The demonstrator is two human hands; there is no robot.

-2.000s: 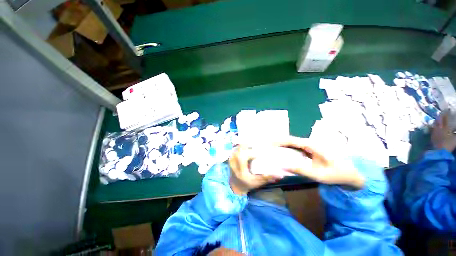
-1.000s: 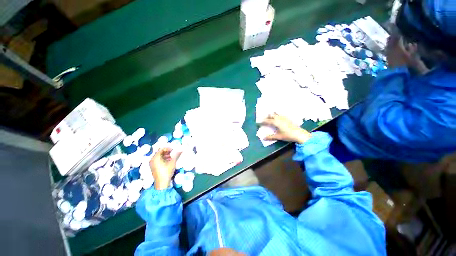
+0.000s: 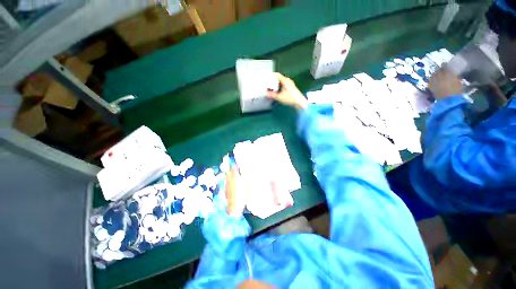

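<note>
My right hand is stretched out to the belt, its fingers on the right side of an upright white box. My left hand is low over the bench at the left edge of the white flat cartons; it is blurred, and whether it holds anything cannot be told. A loose heap of white and blue discs lies left of my left hand. White paper slips lie in a wide heap right of the cartons.
Another upright box stands on the belt at right. Stacked cartons and a clear bag of discs are at left, by a grey panel. A blue-sleeved person works at right beside more discs.
My right hand has moved from the paper slips up to the belt, where a second white box now stands. My left hand has moved from the discs to the flat cartons.
</note>
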